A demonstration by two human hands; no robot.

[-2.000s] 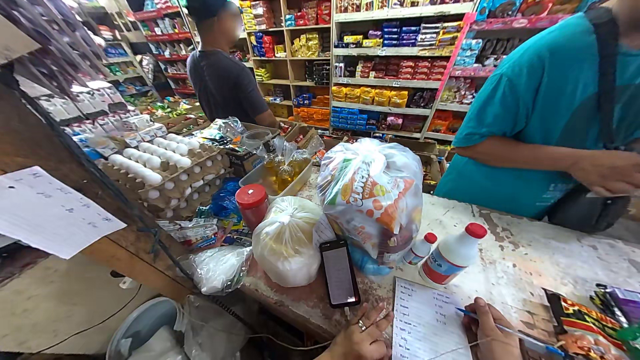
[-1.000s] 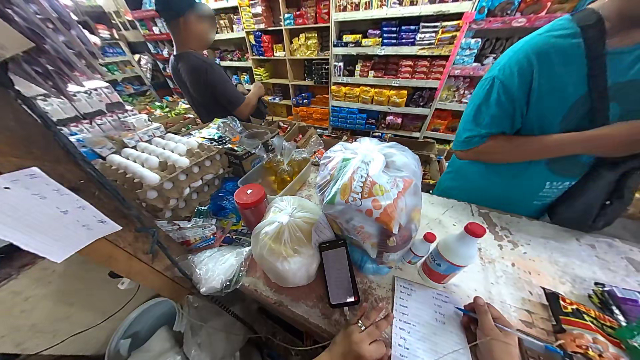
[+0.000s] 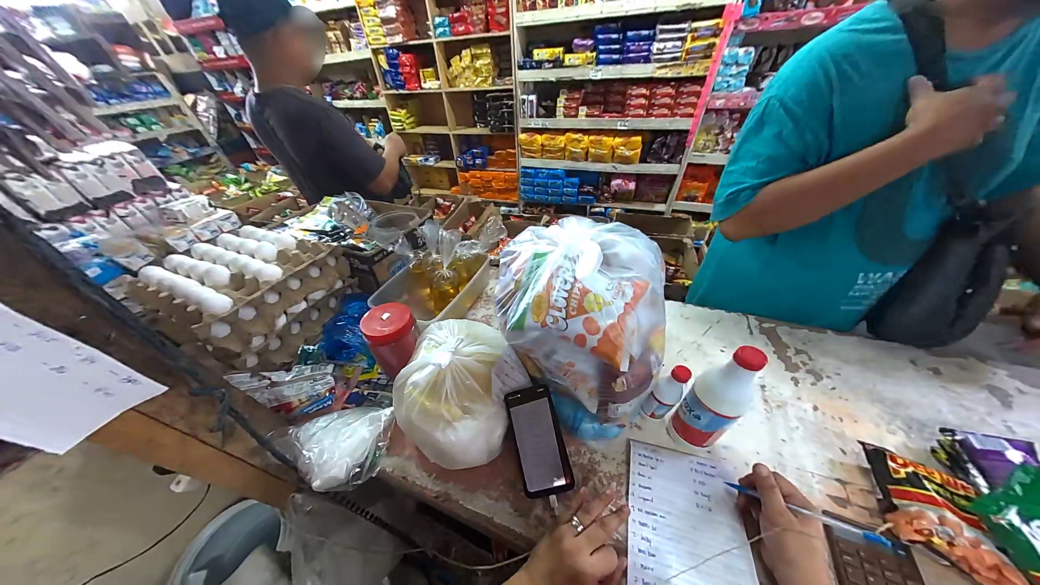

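My right hand [image 3: 784,528] holds a blue-capped ballpoint pen [image 3: 812,513] over a handwritten paper list [image 3: 686,520] on the counter. My left hand [image 3: 578,540], wearing a ring, rests fingers spread at the list's left edge. Just above it a smartphone [image 3: 539,443] with a lit screen and a cable leans on a tied white plastic bag [image 3: 455,398]. Behind the phone stands a larger clear bag of snack packs [image 3: 585,309]. Two white bottles with red caps, one small [image 3: 666,394] and one large [image 3: 719,398], stand beyond the list.
A calculator [image 3: 869,561] and snack packets [image 3: 934,504] lie right of my right hand. Egg trays [image 3: 244,301], a red-lidded jar [image 3: 390,337] and a tub of oil bags [image 3: 439,284] are at left. A person in teal [image 3: 829,187] stands across the counter [image 3: 812,390]; another person [image 3: 309,122] stands near the shelves.
The person in teal has raised a hand to the chest strap. The other person's forearm has come up in front of the body. My hands have stayed about where they were.
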